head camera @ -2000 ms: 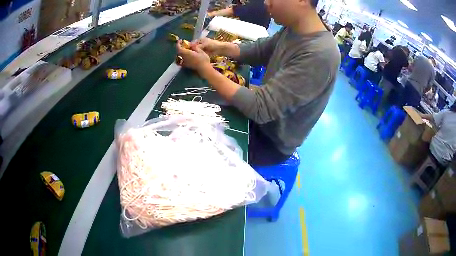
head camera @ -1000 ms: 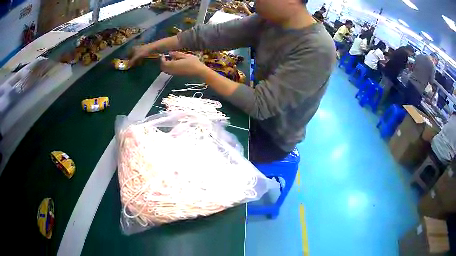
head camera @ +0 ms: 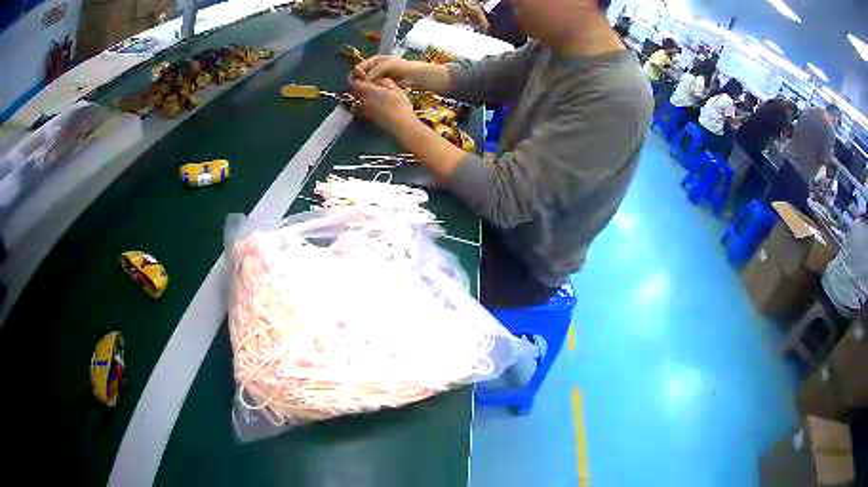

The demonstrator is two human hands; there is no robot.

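Neither of my hands is in view. Nearest in front of me, a clear plastic bag of pale pink-white cords point(head camera: 352, 323) lies on the green side worktop. Loose white cords point(head camera: 371, 195) lie just beyond it. On the green belt to the left, a yellow housing with blue marks point(head camera: 108, 368) stands near the lower left, a second yellow housing point(head camera: 144, 273) lies above it, and a third yellow housing point(head camera: 205, 172) lies farther along. A flat yellow piece point(head camera: 300, 91) lies on the belt near the neighbouring worker's hands.
A worker in a grey sweater point(head camera: 571, 162) sits on a blue stool point(head camera: 533, 342) beyond the bag, both hands together over the pale rail point(head camera: 181, 357). Yellow-dark heaps point(head camera: 200, 76) lie across the belt. Cardboard boxes point(head camera: 780, 252) and other seated people are at the right.
The yellow housings have moved up the belt, away from me. The neighbouring worker reached over the belt and has drawn that hand back to the other. The flat yellow piece now shows on the belt.
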